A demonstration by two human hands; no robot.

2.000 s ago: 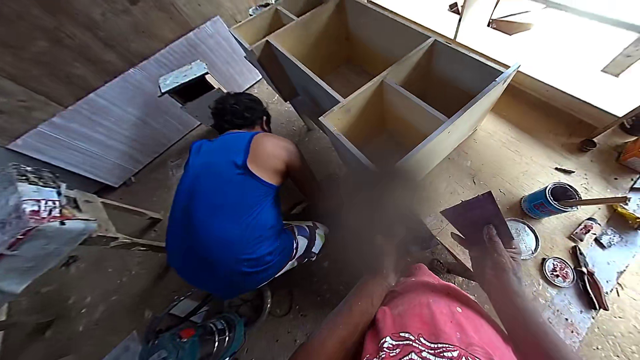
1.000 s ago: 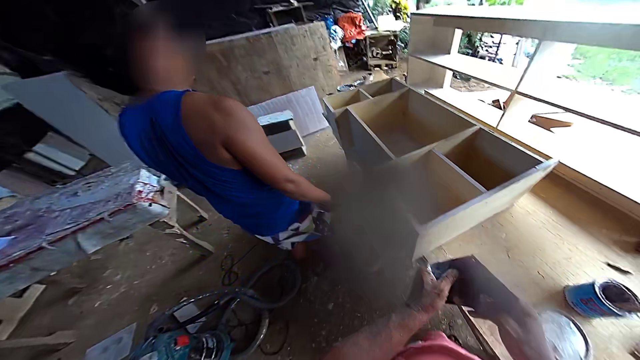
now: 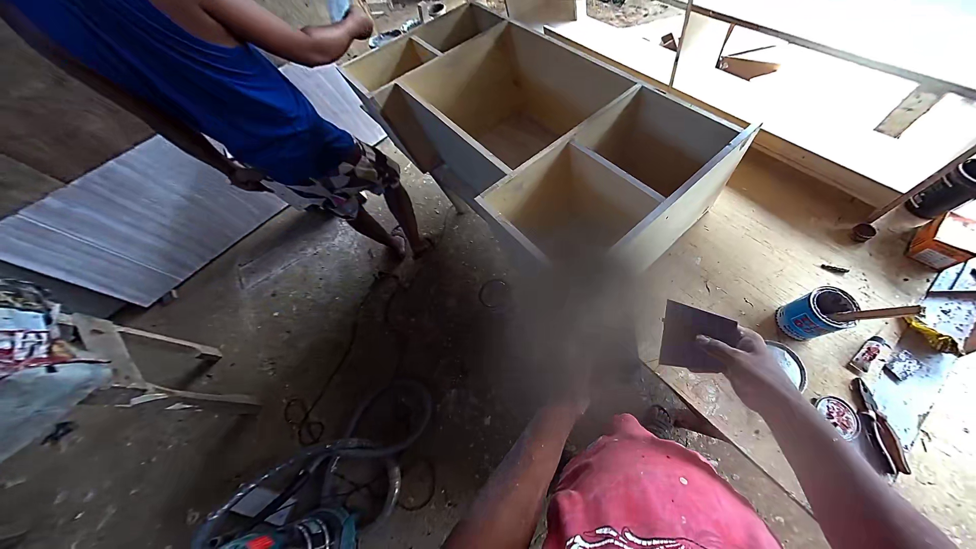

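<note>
My right hand grips a dark, flat square sheet by its right edge, over the plywood work surface. My left forearm reaches forward, and a grey blur covers my left hand, so its grip is hidden. Beyond the blur stands a wooden cabinet carcass with open compartments, its near corner partly blurred. To the right of my right hand are a blue paint can with a wooden stick in it and a round lid.
A co-worker in a blue top stands left of the cabinet. A hose and a green power tool lie on the floor at lower left. Pliers and a small open tin are at right. A grey panel leans at left.
The co-worker was crouching two seconds ago and now stands, farther up the left side of the cabinet. The view has swung down since one second ago.
</note>
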